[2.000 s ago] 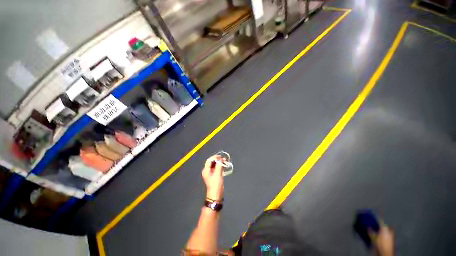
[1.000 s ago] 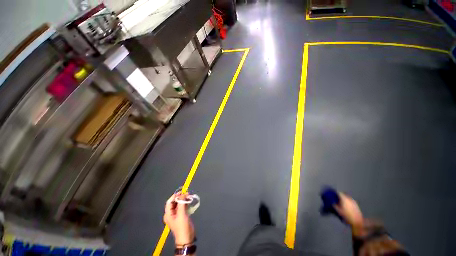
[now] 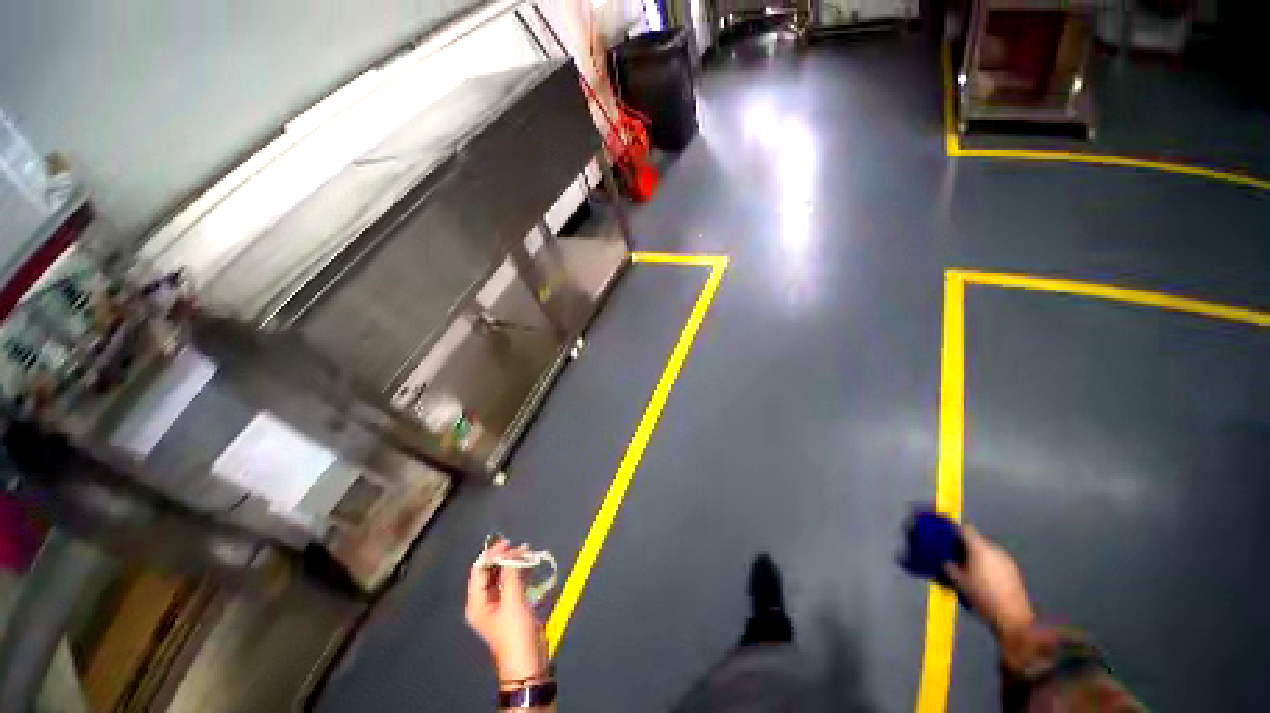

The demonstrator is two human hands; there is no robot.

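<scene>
My left hand (image 3: pixel 504 609), with a dark band on the wrist, is at the lower left. Its fingers pinch a thin, whitish translucent looped strip (image 3: pixel 541 568), which may be plastic wrap. My right hand (image 3: pixel 992 582) is at the lower right and holds a dark blue bunched cloth (image 3: pixel 930 545). The hands are wide apart above the floor. The right hand is slightly blurred.
A long steel bench or sink unit (image 3: pixel 446 209) with a lower shelf runs along the left. Beyond it are a red-orange object (image 3: pixel 634 151) and a dark bin (image 3: pixel 656 91). A wheeled cart (image 3: pixel 1028 70) stands at the far right. Yellow lines (image 3: pixel 953 418) mark the grey floor (image 3: pixel 822 376).
The view has moved forward along the floor; the blue-framed shelf has left the picture, and the steel unit, bin and cart are nearer. Both hands still hold the same things.
</scene>
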